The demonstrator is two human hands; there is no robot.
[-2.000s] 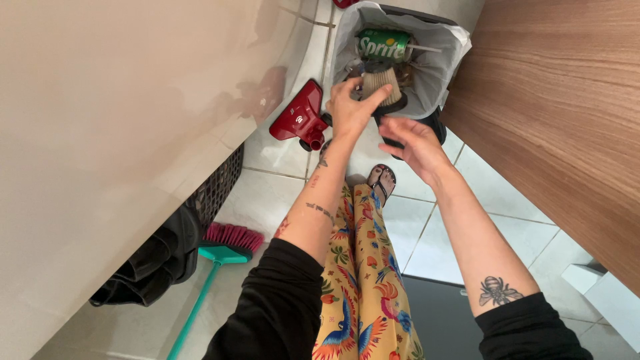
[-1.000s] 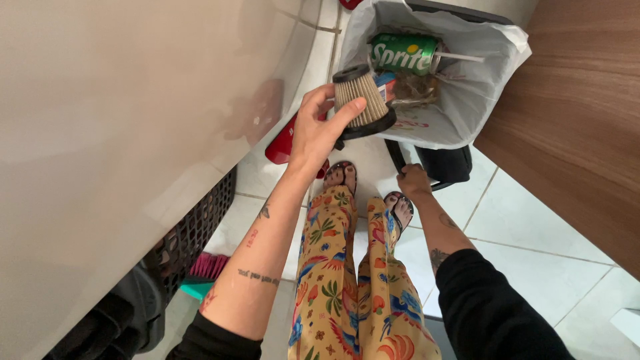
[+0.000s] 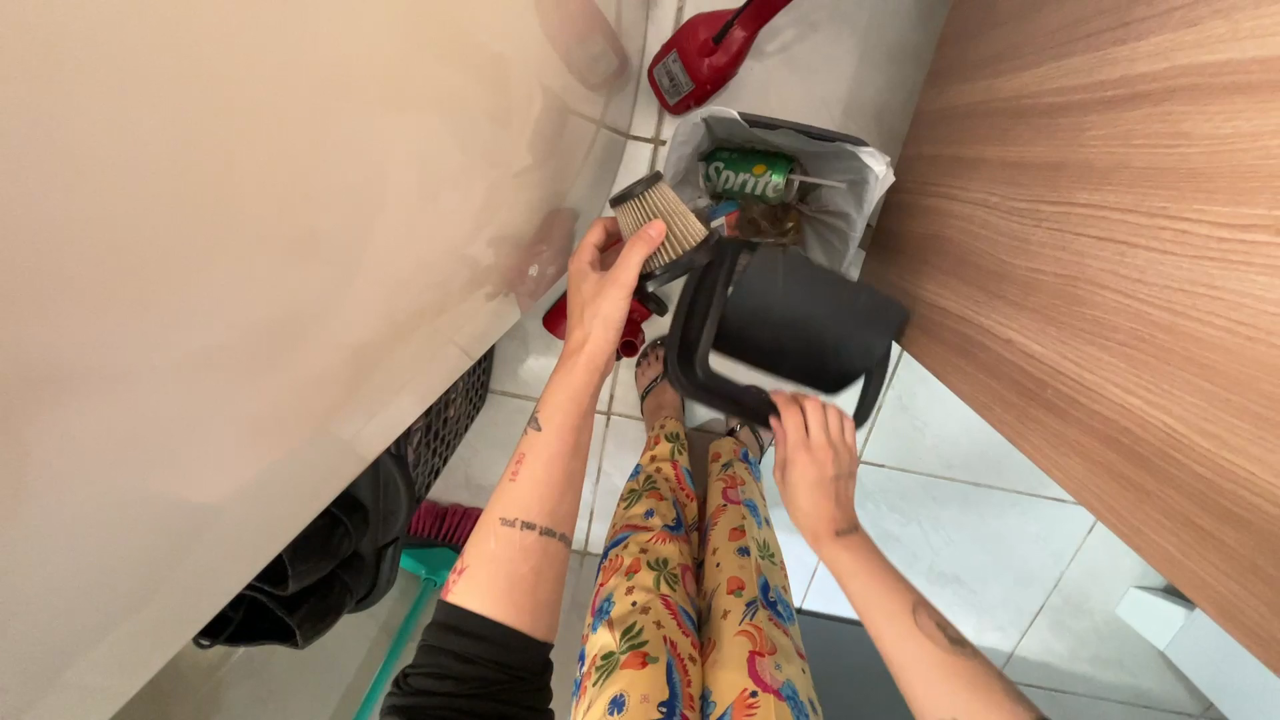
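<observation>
My left hand holds a cone-shaped pleated filter with black end rings, its narrow end pointing up and away. My right hand grips the edge of a black plastic bin lid, an open frame with a dark flap, tilted just this side of the trash bin. Beyond it stands the trash bin, lined with a white bag; a green soda can and crumpled wrappers lie inside. The lid hides the bin's near side.
A red vacuum cleaner part lies past the bin, and a red floor nozzle behind my left hand. A glossy pale surface rises at left, a wood-grain panel at right. A teal broom and black basket are lower left.
My right hand has raised the black lid from beside my feet up toward the bin. The filter stays in my left hand; two seconds ago it was over the bin's near edge.
</observation>
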